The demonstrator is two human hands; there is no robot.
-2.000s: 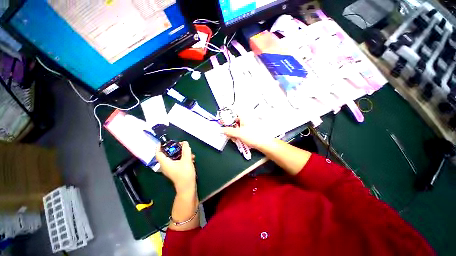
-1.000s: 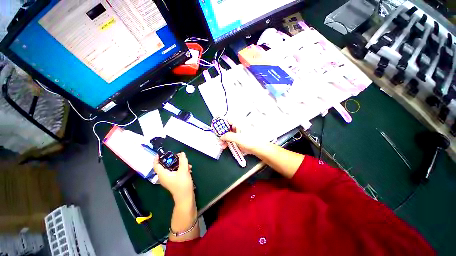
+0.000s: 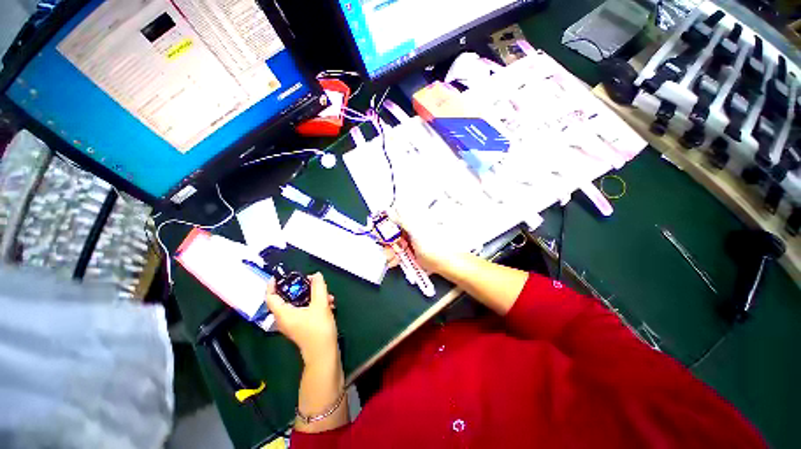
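My left hand (image 3: 305,317) holds a smartwatch with a black strap (image 3: 293,288); its screen is lit blue. My right hand (image 3: 414,250) holds a smartwatch with a pink strap (image 3: 386,230) by its band, with a bright, pale screen facing up. A smartwatch with a light blue strap (image 3: 320,209) lies on the mat between them, beside a white inner box (image 3: 336,248). An open orange and blue retail box (image 3: 220,267) lies behind my left hand. A white tray of pink-strap watches (image 3: 527,131) lies to the right, with another orange and blue box (image 3: 470,131) on it.
Two monitors (image 3: 167,79) stand at the back. A handheld scanner with a yellow tip (image 3: 233,364) lies at the left bench edge, a black one (image 3: 754,272) at the right. A rack of black-strap watches (image 3: 720,96) is far right. A pale grey cloth shape (image 3: 79,359) fills the lower left.
The pale cloth shape has come into view at the lower left, covering the stacked trays and cartons. The view has shifted slightly. The pink-strap watch's screen now shows pale instead of an icon pattern.
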